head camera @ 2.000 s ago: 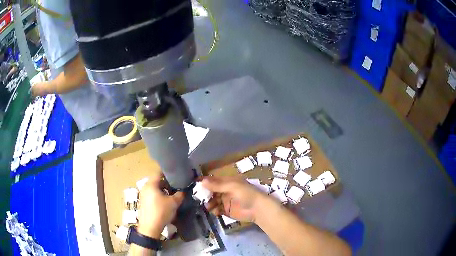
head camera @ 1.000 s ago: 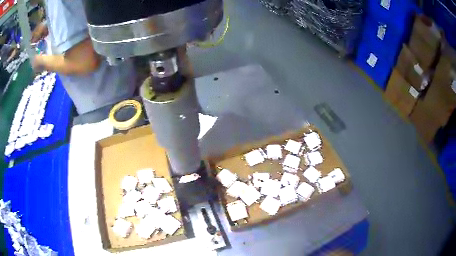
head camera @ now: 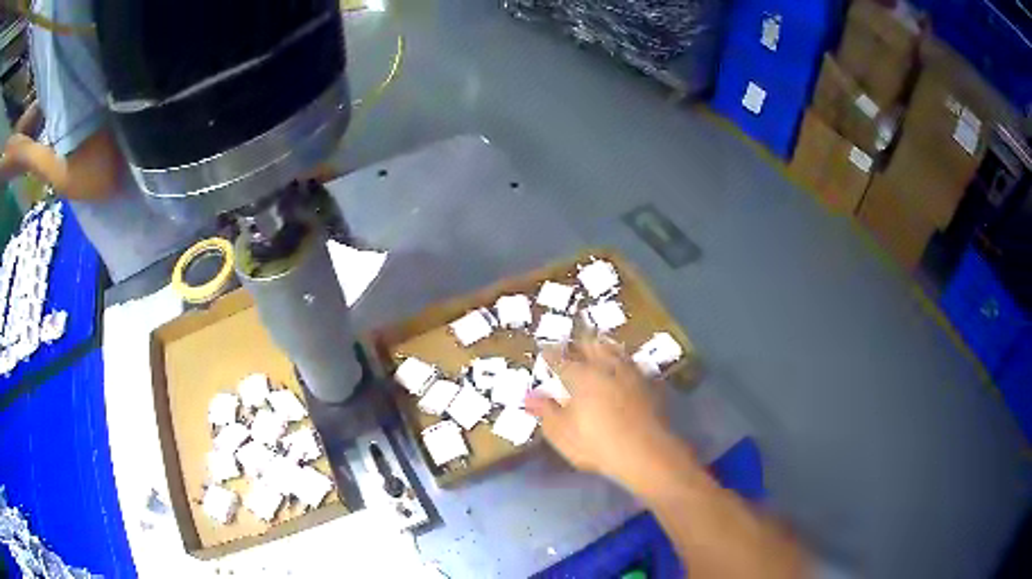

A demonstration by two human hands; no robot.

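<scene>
My right hand (head camera: 605,407) is over the right-hand cardboard tray (head camera: 515,458), palm down. A white block (head camera: 549,380) shows between its thumb and fingers; whether it is gripped cannot be told. Several white blocks lie around the hand in that tray. My left hand is out of the picture. The left-hand tray (head camera: 187,396) holds a cluster of white blocks (head camera: 266,428). Between the trays, the grey horn (head camera: 300,322) points down at the dark fixture (head camera: 349,421). No white block can be made out there. The slotted base plate (head camera: 390,481) lies in front.
The black machine head (head camera: 226,79) hangs above the horn. A yellowish tape roll (head camera: 204,269) and white paper scrap (head camera: 357,269) lie behind. Another person's arm (head camera: 68,167) is at far left, near blue surfaces. Blue bins (head camera: 775,74) and cartons (head camera: 843,158) stand at upper right.
Both hands were at the horn, then left the work area; my right hand is now over the right tray. The camera view has shifted, so the trays appear further left.
</scene>
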